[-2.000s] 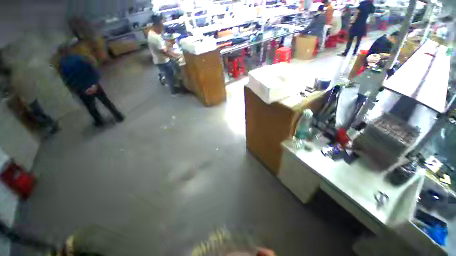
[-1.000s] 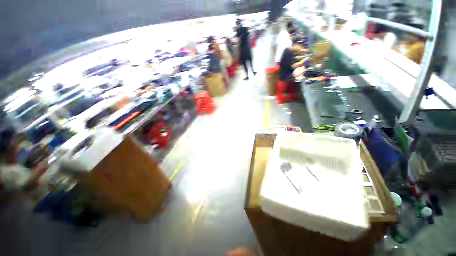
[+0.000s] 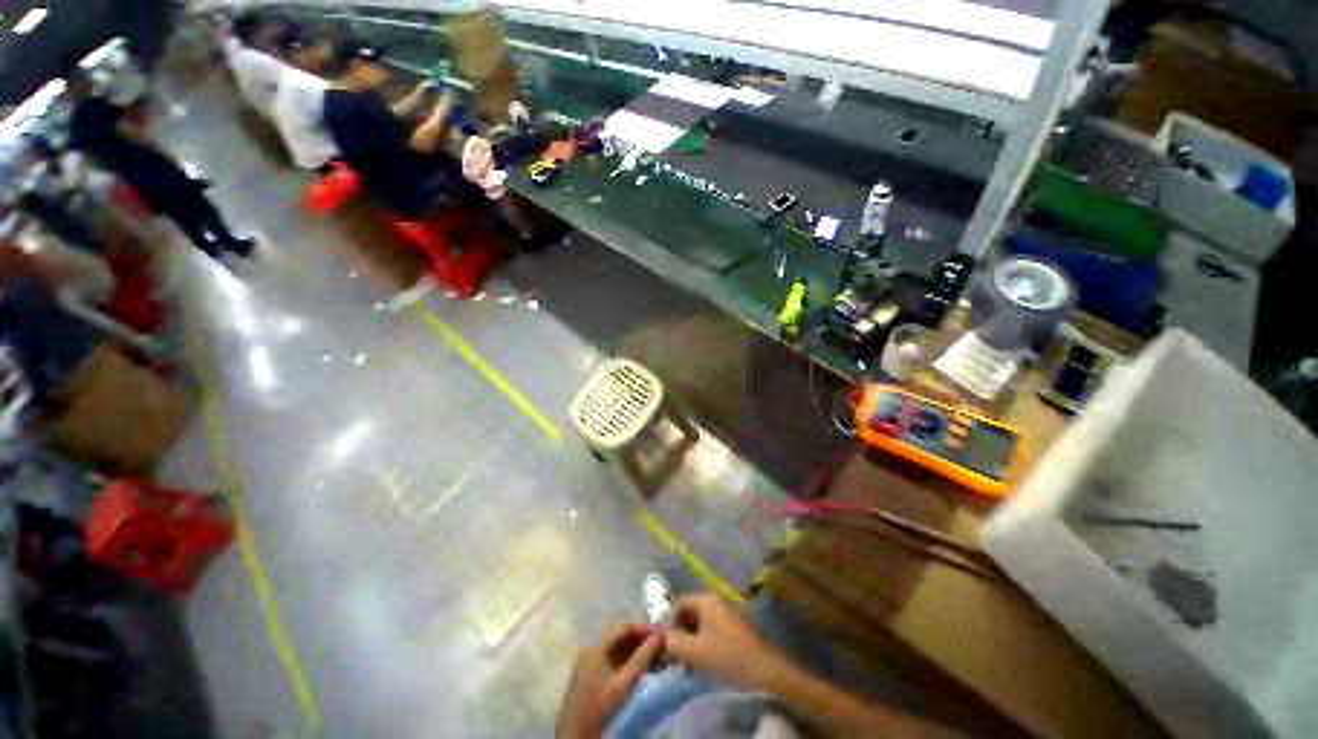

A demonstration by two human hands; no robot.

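My left hand [image 3: 613, 676] and my right hand [image 3: 711, 640] are close together at the bottom, in front of my body. Their fingertips are bent and meet. Whether a small thing is between them cannot be told. A small white shape, perhaps my shoe tip [image 3: 658, 598], shows just beyond the fingers. Both hands are away from the bench.
An orange multimeter [image 3: 940, 438] lies beside a white foam box [image 3: 1029, 537] at right. A pale slatted stool [image 3: 617, 404] stands before the green bench [image 3: 651, 228]. A lime-yellow tool [image 3: 792, 308] is at its edge. Several people are at upper left; a red crate [image 3: 156, 533] is at left.
The view has turned right and down towards the bench side. The foam box now shows at far right. Both my hands have come into view together; earlier only a bit of skin showed.
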